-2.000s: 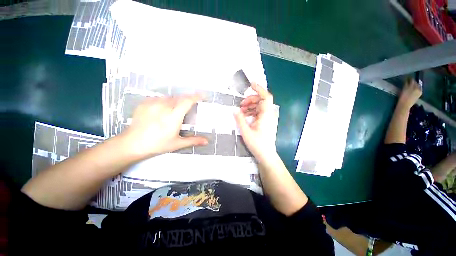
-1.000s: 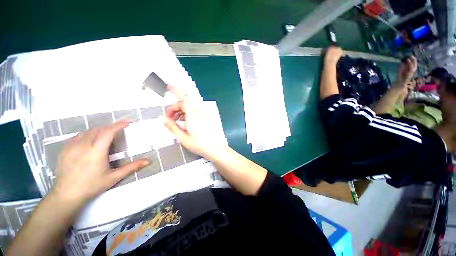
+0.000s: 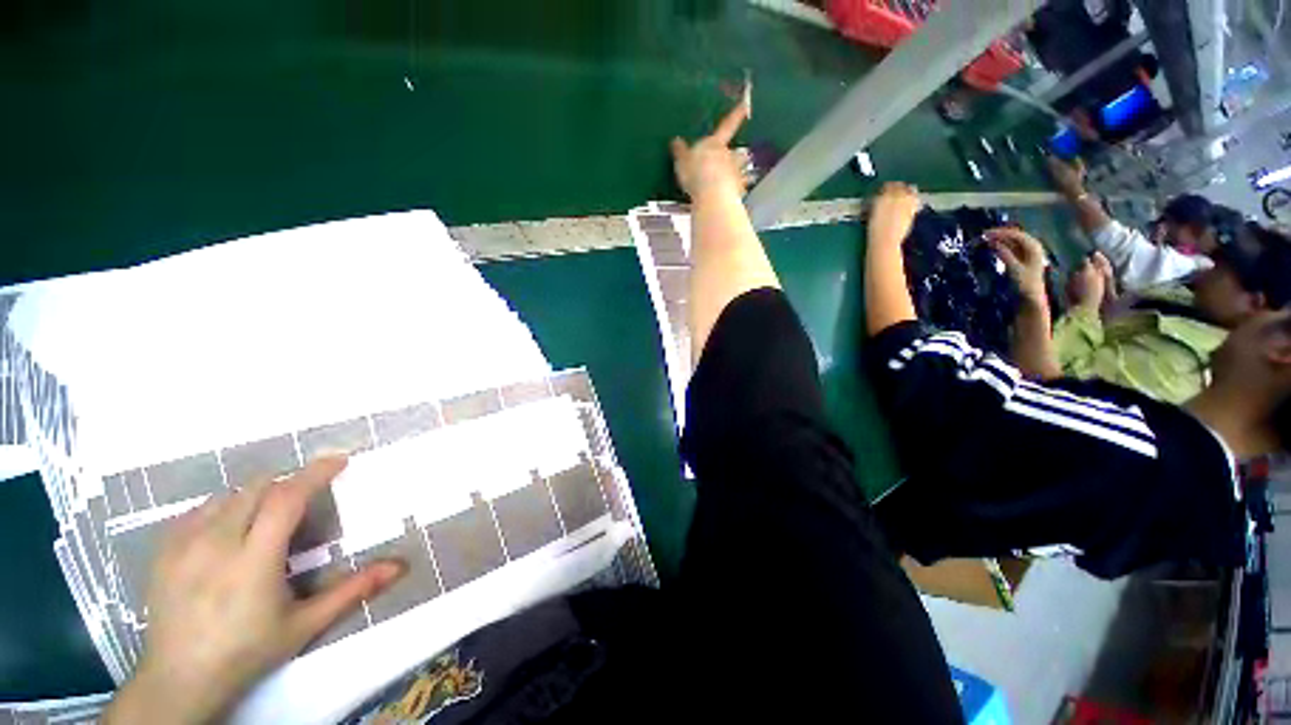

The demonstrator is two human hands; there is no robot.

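My left hand (image 3: 262, 567) lies on the film sheet (image 3: 460, 538), thumb and index finger apart, holding nothing. The sheet has rows of grey rectangles with a white strip between them, on top of a thick stack of film sheets (image 3: 283, 312). My right hand (image 3: 715, 163) is stretched out over the green conveyor belt (image 3: 538, 128), beyond the pale edge, one finger extended. Something small shows at its fingertip, too small to name. My right arm partly covers the side stack of film strips (image 3: 666, 269).
A grey post (image 3: 885, 106) stands beside my right hand. Red trays (image 3: 885, 20) are across the line. A neighbouring worker in a black striped top (image 3: 1005, 425) sits at the right, near a shiny black bag (image 3: 956, 276). Phones (image 3: 864, 163) lie on the belt.
My right hand has moved from above the sheets, where it had a grey film at its fingertips, out over the belt. My left hand stays on the sheet. The view has shifted.
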